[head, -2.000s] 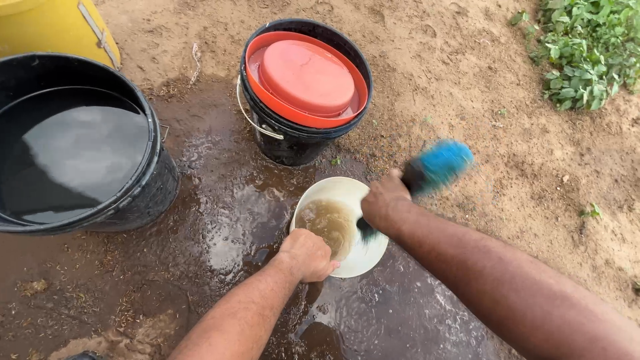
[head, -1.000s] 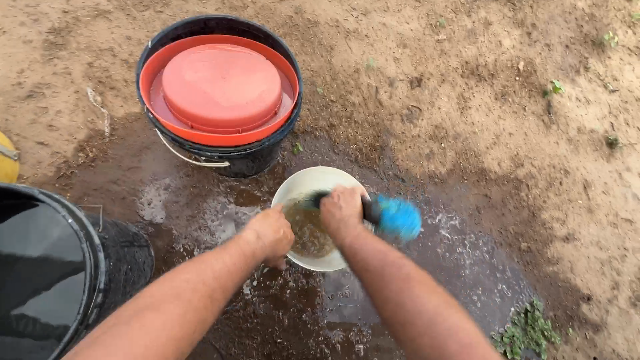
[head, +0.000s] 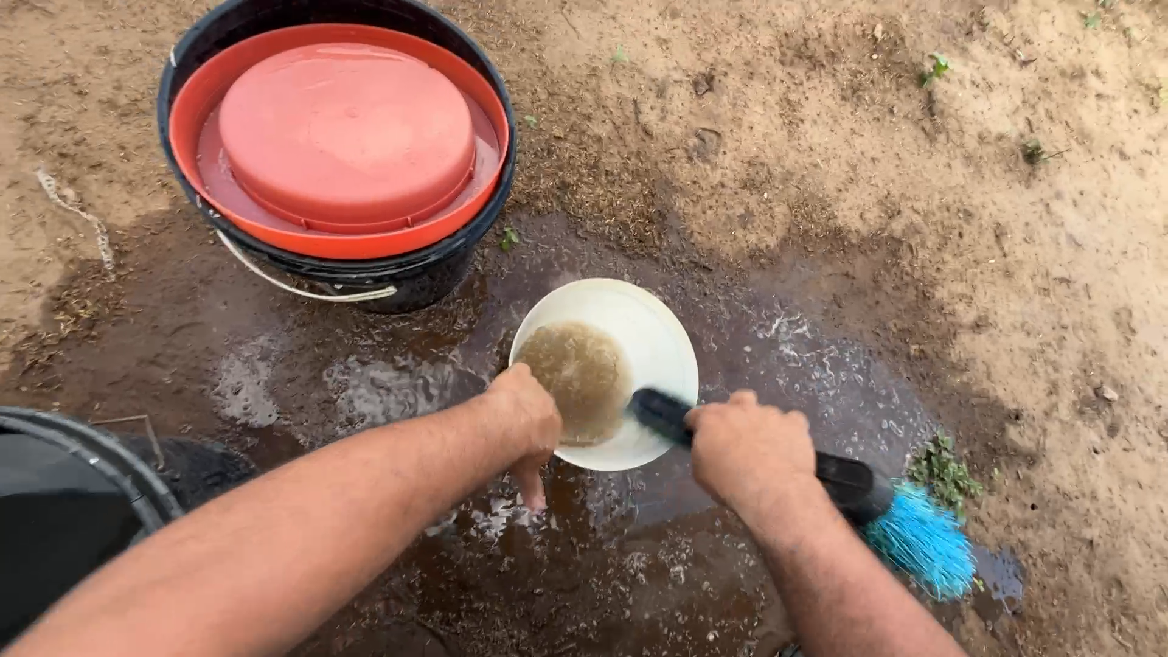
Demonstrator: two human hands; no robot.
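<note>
A white plastic bowl point(head: 652, 333), tilted, holds murky brown water on its left side. My left hand point(head: 529, 420) grips the bowl's lower left rim, with a finger pointing down outside it. My right hand point(head: 753, 447) is closed around the black handle of a brush point(head: 853, 484). Blue bristles point(head: 926, 538) stick out at the brush's lower right end, behind my wrist. The other dark end, blurred, reaches over the bowl's right inner wall; whether it touches the wall I cannot tell.
At the upper left stands a black bucket point(head: 424, 290) with a wire handle, a red plastic feeder-like piece point(head: 347, 128) set in its top. Another black bucket point(head: 137, 488) of dark liquid is at the left edge. Wet, muddy ground point(head: 639, 566) surrounds the bowl; dry sand lies beyond.
The brush's dark end has come from the water to the bowl's right side, and my right hand has moved right, off the bowl. The view has shifted and come closer.
</note>
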